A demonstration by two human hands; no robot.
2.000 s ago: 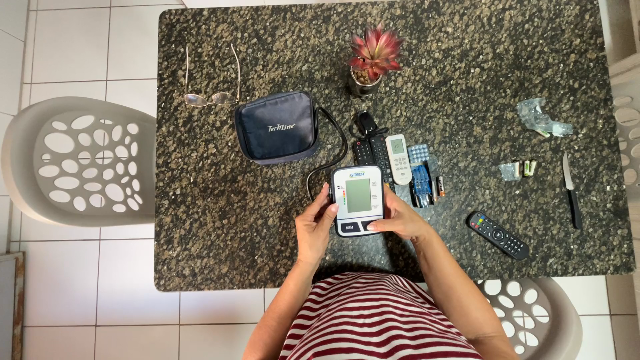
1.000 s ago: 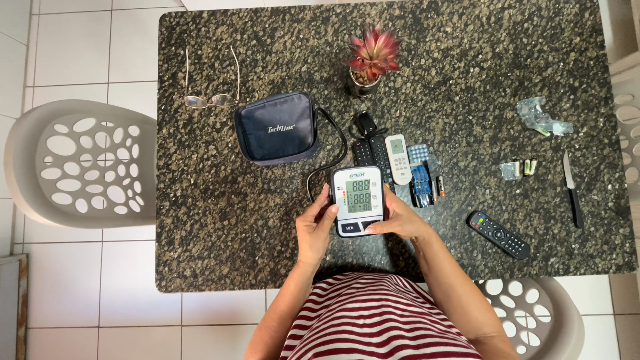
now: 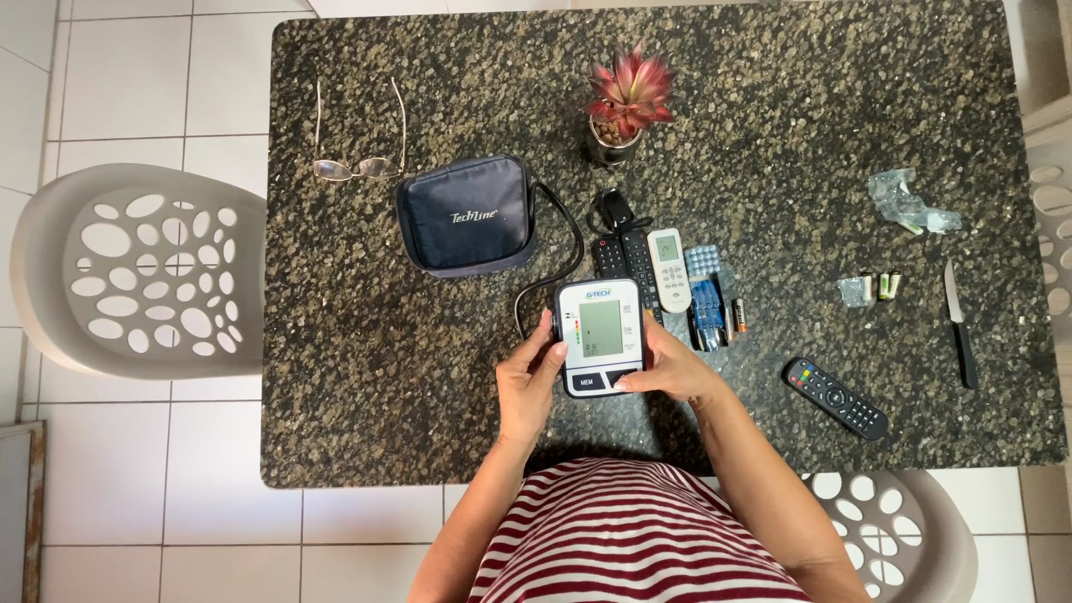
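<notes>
Between my two hands I hold a white and dark blue G-Tech blood pressure monitor (image 3: 601, 335), its screen facing up with small digits at the lower left. My left hand (image 3: 529, 377) grips the left side, the thumb on the front edge. My right hand (image 3: 674, 364) grips the right side, its thumb over the right button beside the MEM button. A black tube (image 3: 578, 230) curves from near the monitor's left side to the dark blue zippered case (image 3: 469, 216). Just beyond the monitor lie two black remote controls (image 3: 641, 260), partly hidden, and a white air conditioner remote (image 3: 668, 268).
Right of the remotes are a blister pack (image 3: 702, 260), a blue package (image 3: 708, 310) and batteries (image 3: 739, 316). Farther right lie a black remote (image 3: 835, 398), small batteries (image 3: 883, 286), a plastic wrapper (image 3: 909, 201) and a knife (image 3: 958, 327). Eyeglasses (image 3: 358, 169) and a potted plant (image 3: 628, 96) stand farther back.
The monitor's screen went from blank to large digits and now shows small ones at the lower left. Both hands have stayed on the monitor in about the same place.
</notes>
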